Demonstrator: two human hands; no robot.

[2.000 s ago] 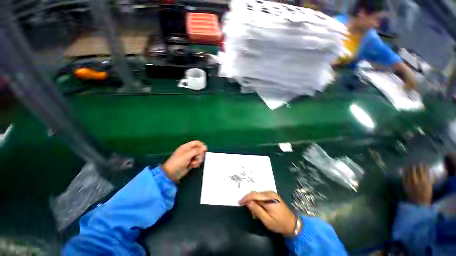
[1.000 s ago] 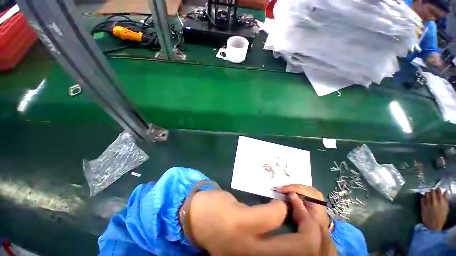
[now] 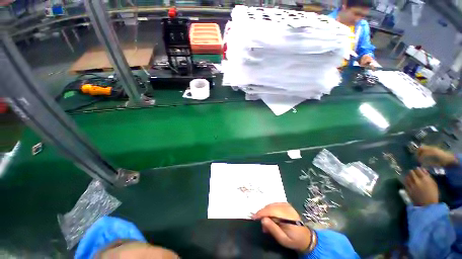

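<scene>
A white paper sheet (image 3: 223, 195) lies on the dark bench in front of me, with a small cluster of tiny pins (image 3: 249, 189) at its middle. My right hand (image 3: 283, 225) is at the sheet's lower right corner and holds slim dark tweezers (image 3: 286, 221). Their tip points left at the sheet's lower edge; whether they pinch a pin is too small to tell. My left hand (image 3: 137, 250) is low at the bottom edge, mostly cut off, and its fingers are out of the picture. A larger pin pile (image 3: 318, 202) lies right of the sheet.
Plastic bags lie beside the pile (image 3: 349, 173) and at left (image 3: 88, 212), near a slanted metal post (image 3: 66, 131). Across the green strip stand a white mug (image 3: 198, 89) and stacked white sheets (image 3: 283, 55). Another person's hands (image 3: 423, 184) work at right; another person sits behind the stack.
The view has tilted up and shifted left. My left hand has moved away from my right hand, down to the bottom edge. My right hand still holds the tweezers by the sheet's corner.
</scene>
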